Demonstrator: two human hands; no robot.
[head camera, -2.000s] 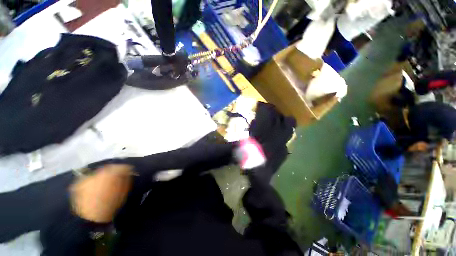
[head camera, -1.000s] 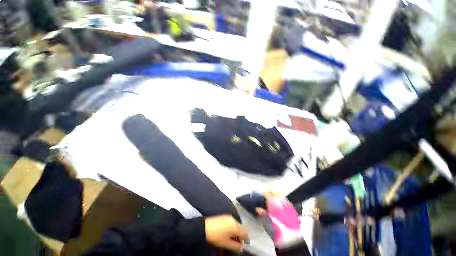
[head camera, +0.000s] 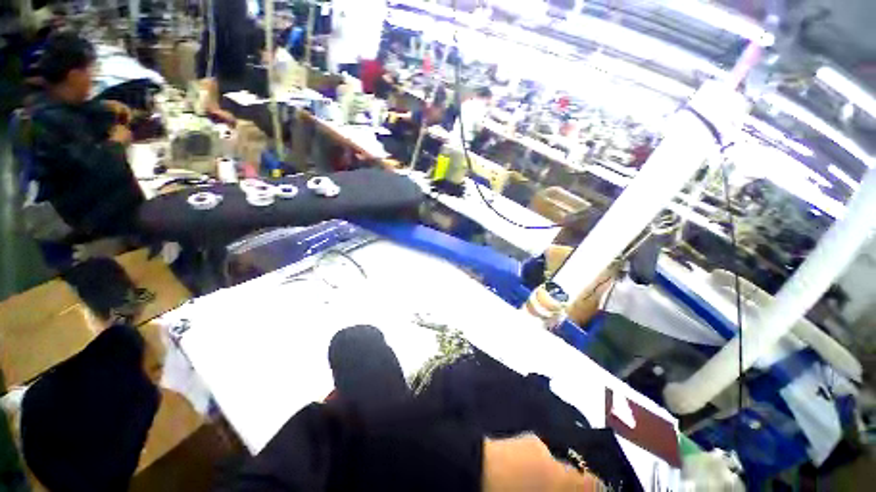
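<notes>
The black garment (head camera: 499, 396) with gold embroidery lies heaped on the white-covered table (head camera: 288, 332), with gold trim along its far left side and more gold near the bottom edge. The rounded end of the black sleeve board (head camera: 363, 357) stands up just left of it. My bare left hand (head camera: 533, 467) is low in the picture against the garment, blurred and cut off by the bottom edge; its fingers and grip do not show. My black sleeve crosses the board. My right hand and the iron are out of view.
A red-brown card (head camera: 644, 428) lies on the table's right side. Black cloth (head camera: 91, 413) hangs over cartons (head camera: 48, 322) at the left. Beyond the table are a long black padded board (head camera: 288, 207) with white rings, a blue edge, a white post (head camera: 639, 192) and a person (head camera: 82, 154).
The view has swung up to the factory floor. The garment lay beyond the sleeve board and is now beside its end. My gloved right hand and the iron hose have left the picture.
</notes>
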